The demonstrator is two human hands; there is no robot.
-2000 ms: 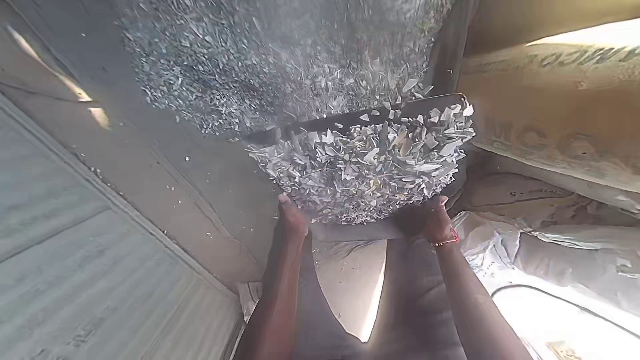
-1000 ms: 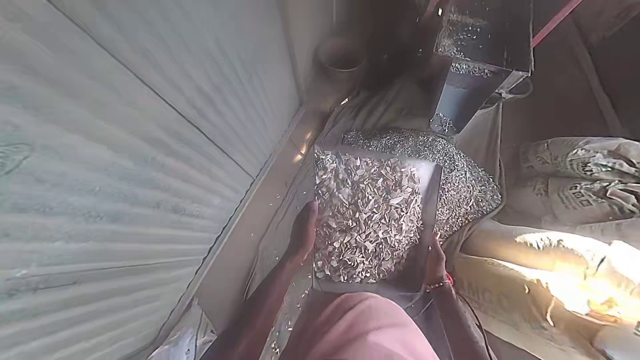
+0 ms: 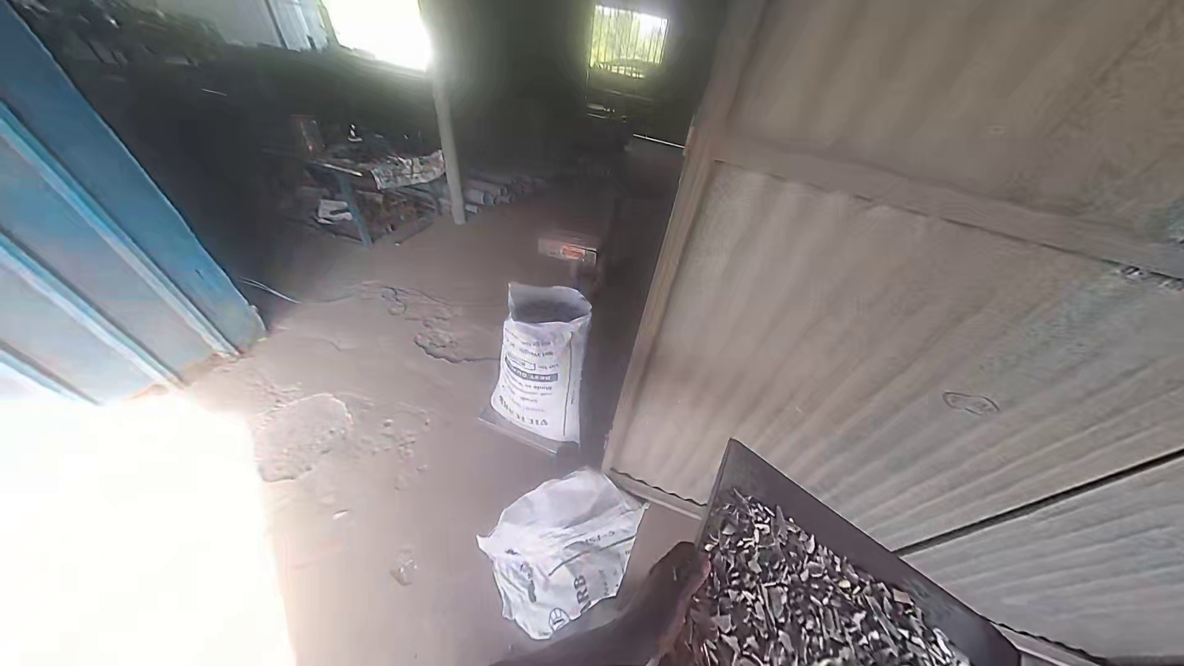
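My left hand [image 3: 680, 578], dark and partly blurred at the bottom of the view, grips the left side of a dark scoop-like tray [image 3: 770, 483]. The tray holds a heap of loose grey and whitish flakes [image 3: 786, 592]; its near end is cut off by the frame. My right hand is out of view. Left of the tray, a white woven sack [image 3: 569, 555] with print sits slumped on the floor with its mouth wide. Beyond it, a second printed white sack [image 3: 546, 370] stands upright on a low platform scale [image 3: 527, 435], its top open.
A corrugated sheet panel [image 3: 879, 324] in a frame rises close on the right, beside the tray. On the left stands a blue metal door [image 3: 120, 222], with bright sunlight on the floor. Farther back are a post [image 3: 449, 148], a cluttered table [image 3: 347, 171] and cables on the floor [image 3: 435, 342].
The view has swung far away from the flake pile to a doorway with sacks. The flake-filled tray, held in both hands earlier, now shows at the lower right; my right hand has left view.
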